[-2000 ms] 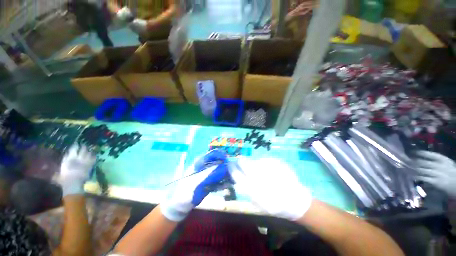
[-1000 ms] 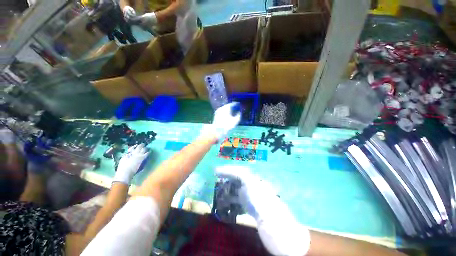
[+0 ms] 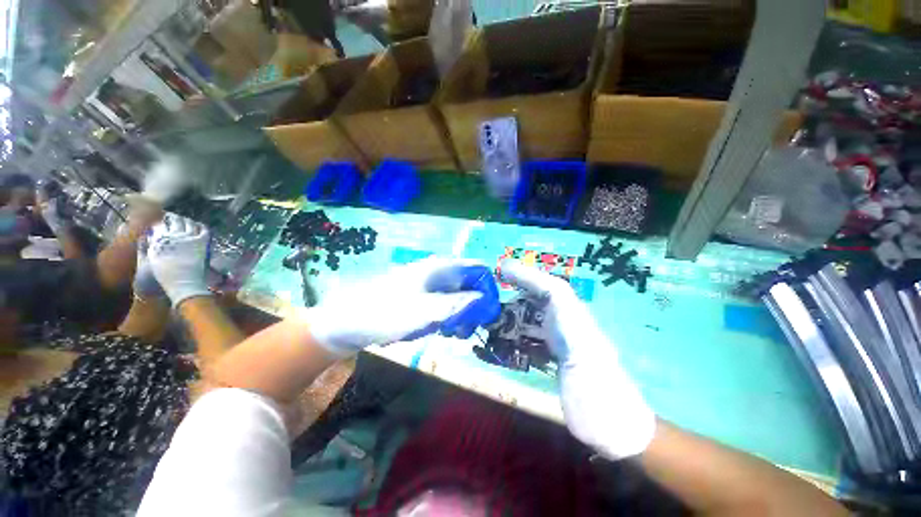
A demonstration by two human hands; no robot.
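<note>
My left hand (image 3: 409,303), in a white glove with blue-coated fingers, is curled just above the near edge of the turquoise board (image 3: 697,394). Its fingers hide whatever they may hold. My right hand (image 3: 586,364), in a white glove, faces it, cupped around a clump of black plastic fittings (image 3: 520,338). The fittings show between the two hands, some low by the board's edge; single pieces are blurred. Small orange, red and yellow parts (image 3: 540,265) lie just beyond my hands, with black branched clips (image 3: 616,265) to their right.
Behind are blue bins (image 3: 548,192), silver hardware (image 3: 616,207), a smartphone (image 3: 500,153) and cardboard boxes (image 3: 520,126). A grey post (image 3: 742,131) and metal profiles (image 3: 833,369) stand and lie at right. A neighbour's gloved hands (image 3: 180,257) and a black parts pile (image 3: 328,237) are at left.
My left hand has come back from the blue bin to beside my right hand. The view has turned left, so bench things appear further right. The neighbour's hand has left the black pile.
</note>
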